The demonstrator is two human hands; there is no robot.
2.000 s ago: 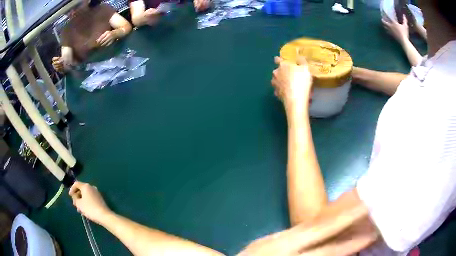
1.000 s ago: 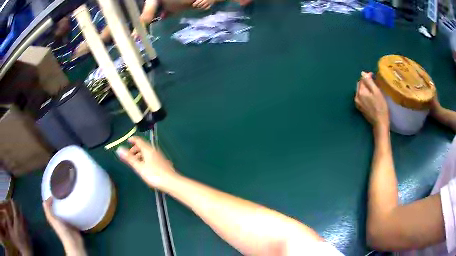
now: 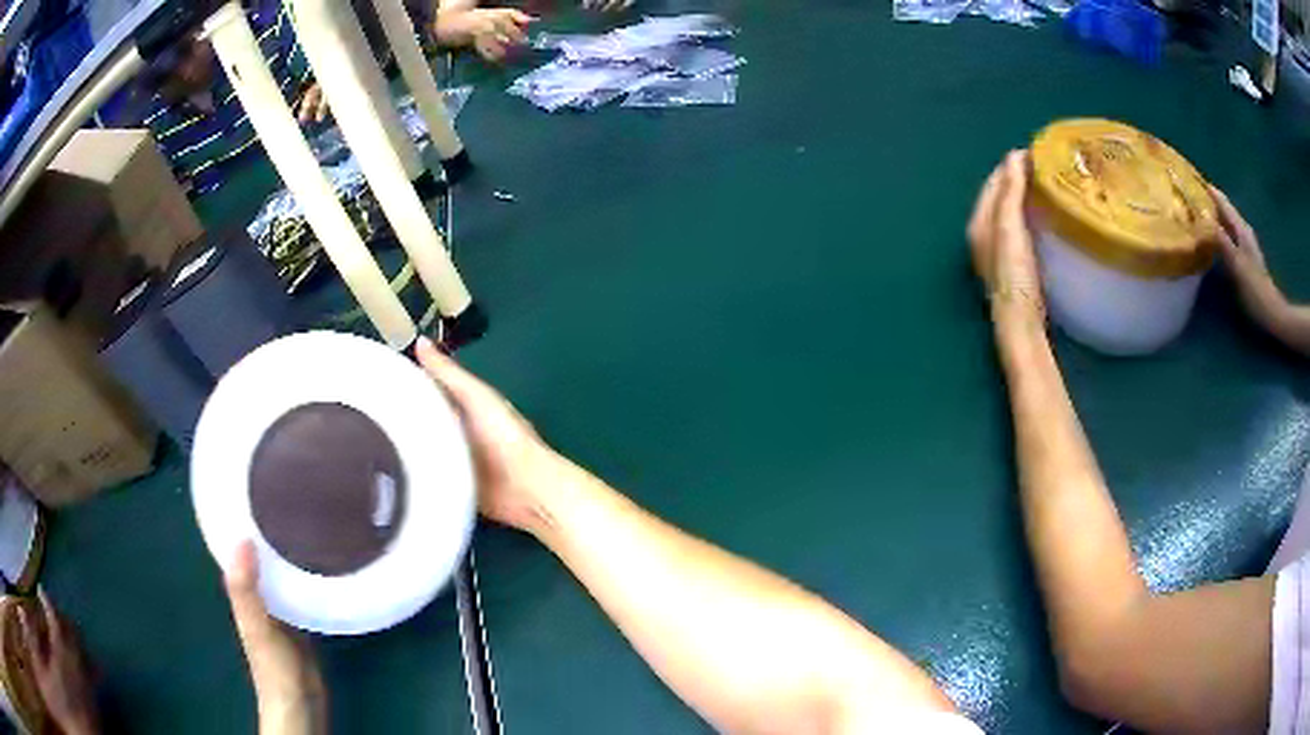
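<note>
A white diffuser unit [image 3: 331,603] faces me at the lower left, with a round dark grey-brown panel [image 3: 323,488] on its white end and a small pale mark on the panel. My left hand [image 3: 270,646] holds its lower edge, thumb near the panel. My right hand [image 3: 496,445] is against its right side, its fingers partly hidden by the unit. The unit hides its own far side; whether it touches the bench I cannot tell.
At right a person's hands hold another unit [image 3: 1121,244], wood-grain end up. Cream pipes [image 3: 338,201] rise behind my unit. Left are grey cylinders [image 3: 223,309] and a cardboard carton [image 3: 72,409]. Plastic bags [image 3: 632,65] lie far off. Another hand [image 3: 58,668] shows lower left.
My right hand, empty beside the pipes earlier, is now on the unit. The unit has moved right and up in view, and its panel faces me. The neighbour's unit appears slightly further left.
</note>
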